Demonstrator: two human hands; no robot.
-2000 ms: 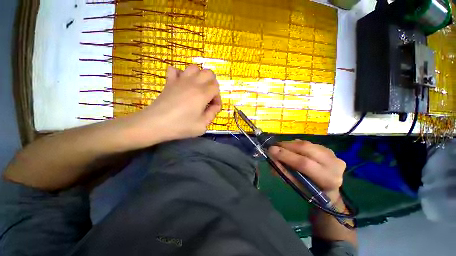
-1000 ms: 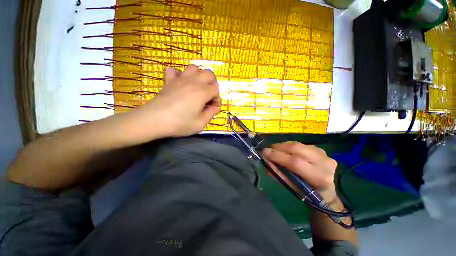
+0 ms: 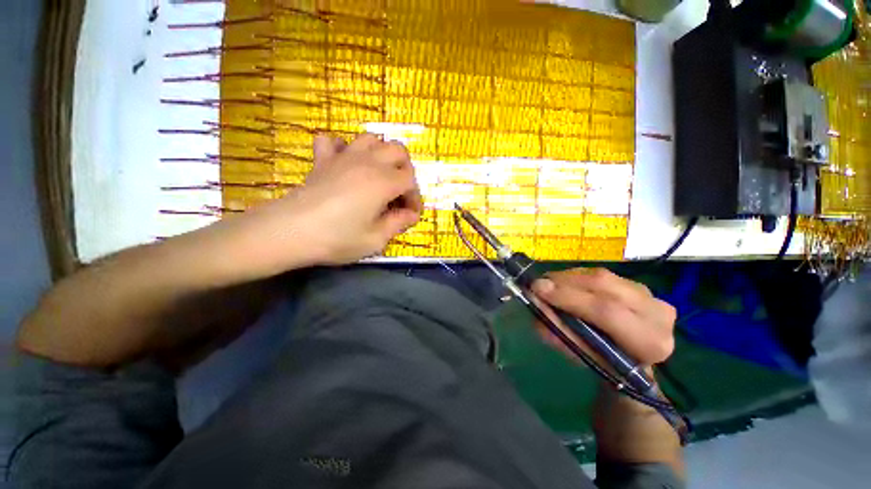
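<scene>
The amber flexible circuit sheet point(image 3: 516, 95) lies flat, marked with a grid of strips. Dark red lead wires point(image 3: 191, 103) lie across its left part and stick out past its left edge. My left hand point(image 3: 368, 196) rests on the sheet near its front edge, fingers curled and thumb near the fingertips; whether a wire is between them is hidden. My right hand point(image 3: 611, 315) holds the soldering iron point(image 3: 592, 334) like a pen, in front of the sheet. Its thin tip points up-left over the sheet, a little right of my left fingertips, with a guide tube alongside.
A black station box point(image 3: 721, 124) with a metal plate stands right of the sheet. A green-rimmed solder spool point(image 3: 812, 24) sits at its top. More amber sheets point(image 3: 845, 181) with wire ends lie at the far right. A round tin point(image 3: 649, 8) is cut off at the top.
The iron moved left toward my left fingertips, then back right, so its tip is now farther from them. My left hand has kept nearly the same place on the sheet.
</scene>
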